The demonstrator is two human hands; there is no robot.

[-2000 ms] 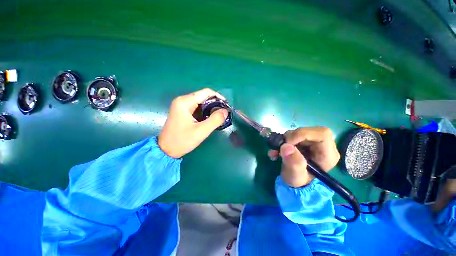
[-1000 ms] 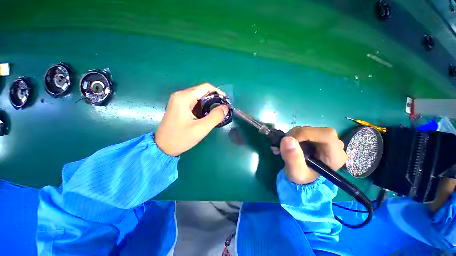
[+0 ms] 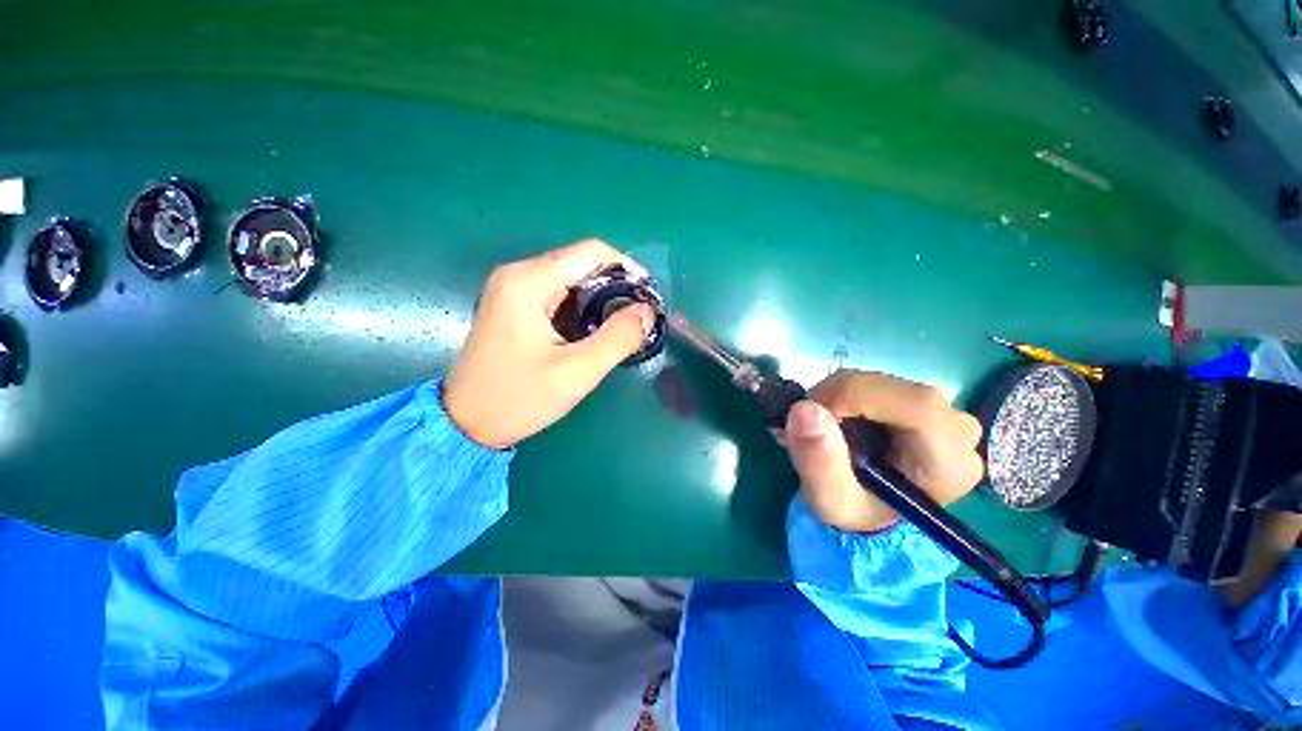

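My left hand holds a round black housing by its rim, with the thumb across its opening. A clear film tab sticks out at the housing's upper right. My right hand holds a soldering iron like a pen, its silvery shaft pointing up and left. The tip is at or very near the housing's right rim; contact cannot be told. The joint itself is too small to make out.
Several black housings lie at the left on the green mat. At the right are a tip cleaner, a black ribbed stand and a yellow-orange stick. More housings sit on the dark strip. Another person's arm shows at lower right.
The housings at the left shifted left in the picture. The left hand keeps its grip. The iron has drawn slightly lower and left, and its cord loop has moved.
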